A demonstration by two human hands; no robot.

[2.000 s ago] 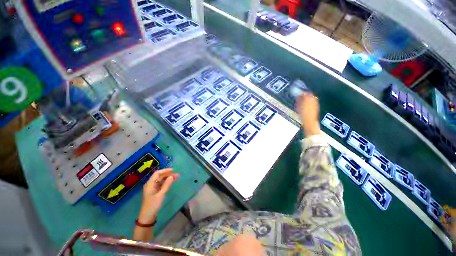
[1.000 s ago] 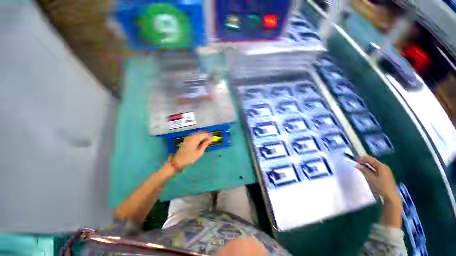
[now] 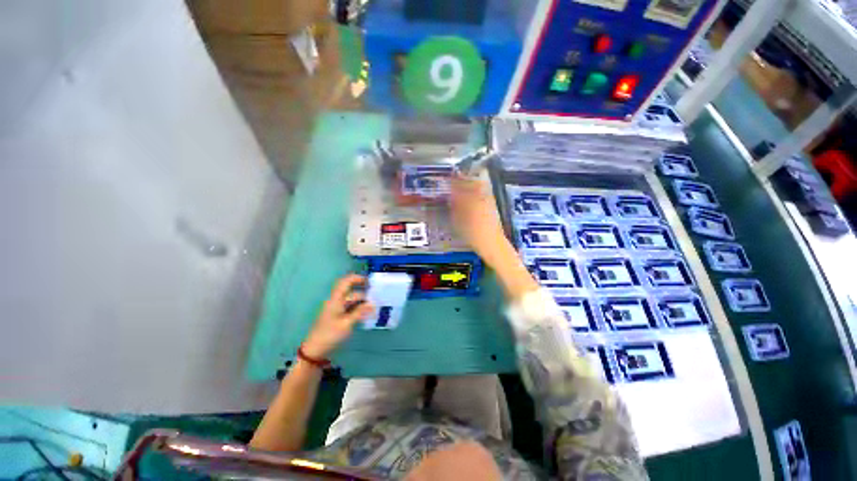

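My left hand [image 3: 340, 315] holds a flat panel [image 3: 386, 299], pale side up with a small dark mark, just in front of the press's blue front strip. My right hand [image 3: 470, 209] is blurred and reaches over the press base plate [image 3: 374, 225], at the right end of another panel [image 3: 428, 180] lying in the press fixture. Whether its fingers grip that panel cannot be told. The blue press head [image 3: 507, 52] with a green "9" disc is above the fixture.
An open tray [image 3: 686, 413] with rows of panels lies right of the press, its near part blank white. Stacked trays [image 3: 583, 146] stand behind it. The green conveyor [image 3: 742, 376] carries panels at the far right. A control box [image 3: 587, 56] has lit buttons. A grey surface fills the left.
The view has swung left towards the press. My right hand has moved from the tray to the fixture. My left hand has left the blue front strip and now holds a panel.
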